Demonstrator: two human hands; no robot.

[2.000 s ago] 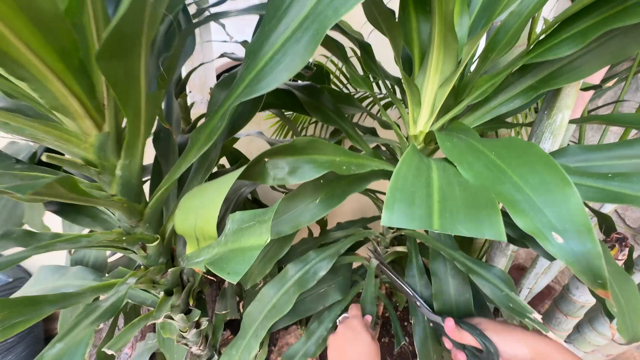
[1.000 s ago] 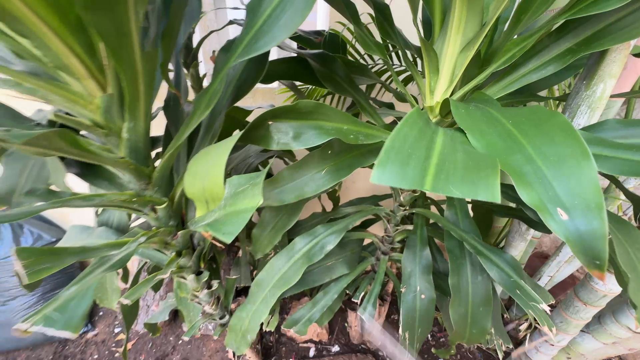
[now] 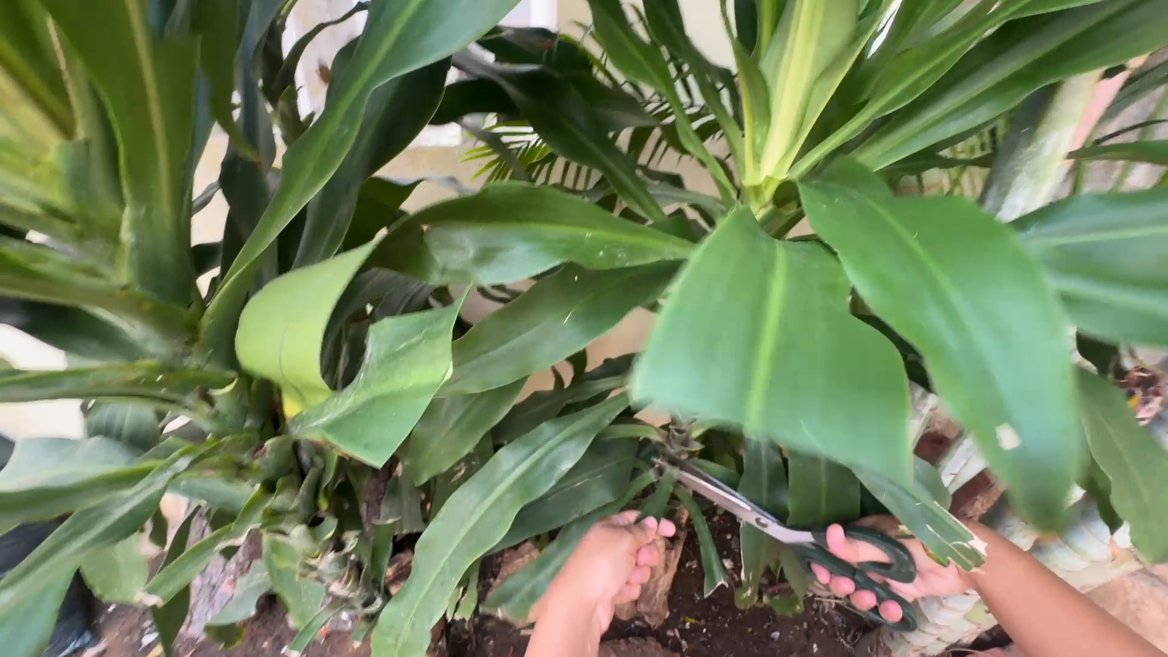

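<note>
My right hand (image 3: 881,557) is low at the right, its fingers through the dark handles of a pair of scissors (image 3: 744,511). The long metal blades point up and left, their tips among leaf bases at the stem (image 3: 677,443) of a low leafy plant. Left of the blades, my left hand (image 3: 619,561) has its fingers curled at the lower end of a narrow green leaf (image 3: 659,497); its grip is partly hidden. A broad leaf with a straight cut end (image 3: 776,338) hangs above the scissors. How far the blades are parted is unclear.
Long strap leaves (image 3: 497,511) crowd around both hands. Another leafy plant (image 3: 146,182) stands at the left, with a curled, cut leaf (image 3: 383,383). Thick ringed stems (image 3: 1040,538) are at the lower right. Dark soil (image 3: 730,566) and a pale wall (image 3: 630,338) show behind.
Both hands, out of view one second ago, are back at the low plant, the right one with the scissors. They were near the same place two seconds ago.
</note>
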